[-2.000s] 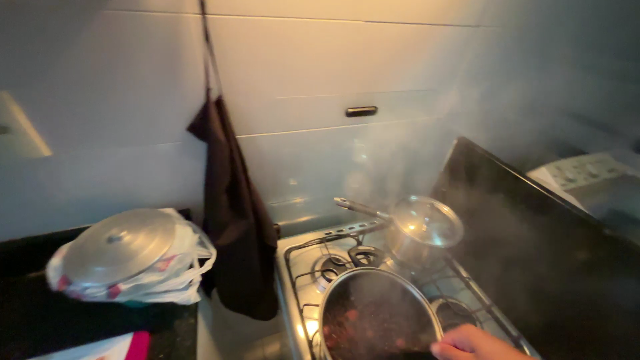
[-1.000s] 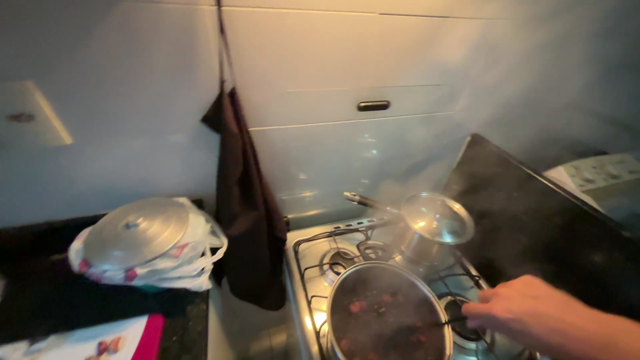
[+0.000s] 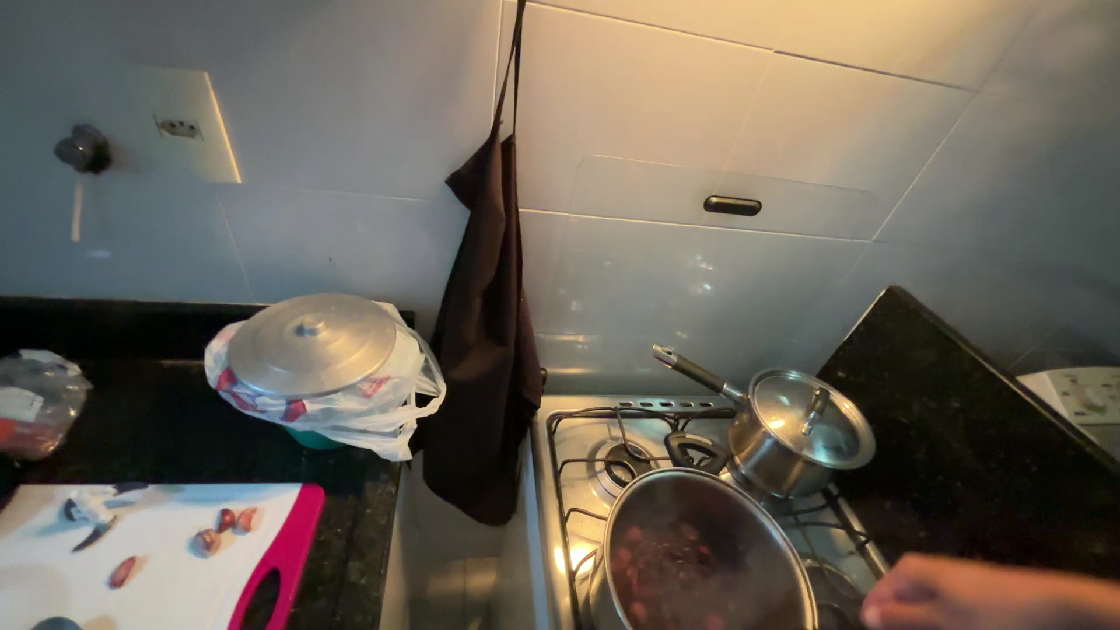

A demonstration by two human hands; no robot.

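Observation:
My right hand [image 3: 927, 595] is at the lower right, just right of a large open metal pot [image 3: 700, 560] on the gas stove [image 3: 569, 490]; its fingers look curled, and whether it holds anything is hidden. Dark liquid with reddish pieces fills the pot, and faint steam hangs over it. Behind it stands a steel saucepan [image 3: 779, 455] under a glass lid [image 3: 809, 418], its handle pointing back left. My left hand is out of view.
Garlic cloves [image 3: 206, 542] lie on a white cutting board [image 3: 157, 525] with a pink edge. An aluminium lid [image 3: 312, 343] rests on a plastic bag [image 3: 402, 411] on the black counter [image 3: 149, 420]. A dark apron [image 3: 486, 350] hangs beside the stove. A clear plastic package [image 3: 39, 402] sits far left.
The view has swung left, showing more of the cutting board and the garlic. Less steam hangs over the stove. My right hand is lower in the frame than one second ago.

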